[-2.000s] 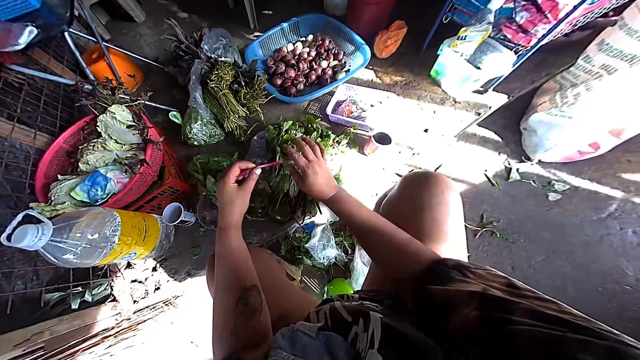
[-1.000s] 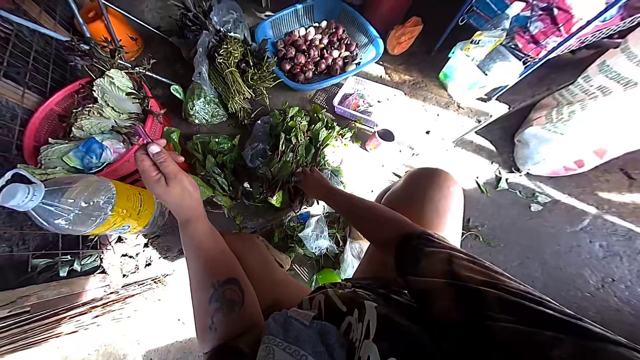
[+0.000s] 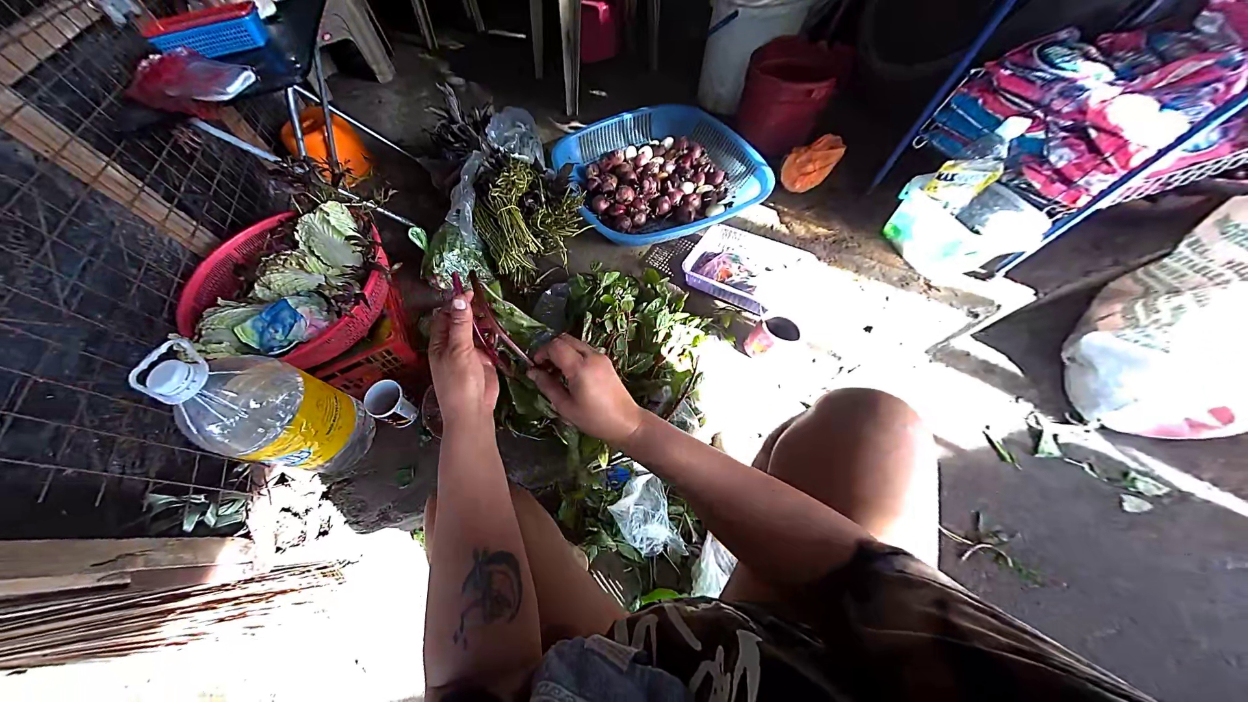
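Observation:
My left hand (image 3: pixel 462 366) holds reddish plant stems (image 3: pixel 484 327) upright between thumb and fingers. At their right, my right hand (image 3: pixel 583 383) pinches a reddish stem with leaves hanging below it. The stems meet between my two hands. Just beyond and right of my right hand lies a heap of leafy greens (image 3: pixel 634 322) on the ground. Bundled green stalks (image 3: pixel 526 219) and a plastic bag of greens (image 3: pixel 456 252) lie farther off. Loose leaves and a clear plastic bag (image 3: pixel 646 517) are below my right forearm.
A blue plastic basket (image 3: pixel 756 175) holds red onions. At left are a red basket (image 3: pixel 187 302) of cabbage leaves, a large plastic bottle (image 3: pixel 263 414) and a mug (image 3: pixel 388 402). Another cup (image 3: pixel 772 335) stands near a white tray (image 3: pixel 726 292). A woven sack (image 3: pixel 1160 331) is at right.
My left hand has moved right, away from the red basket. My right hand has risen from the leafy heap and now meets the left hand at the stems.

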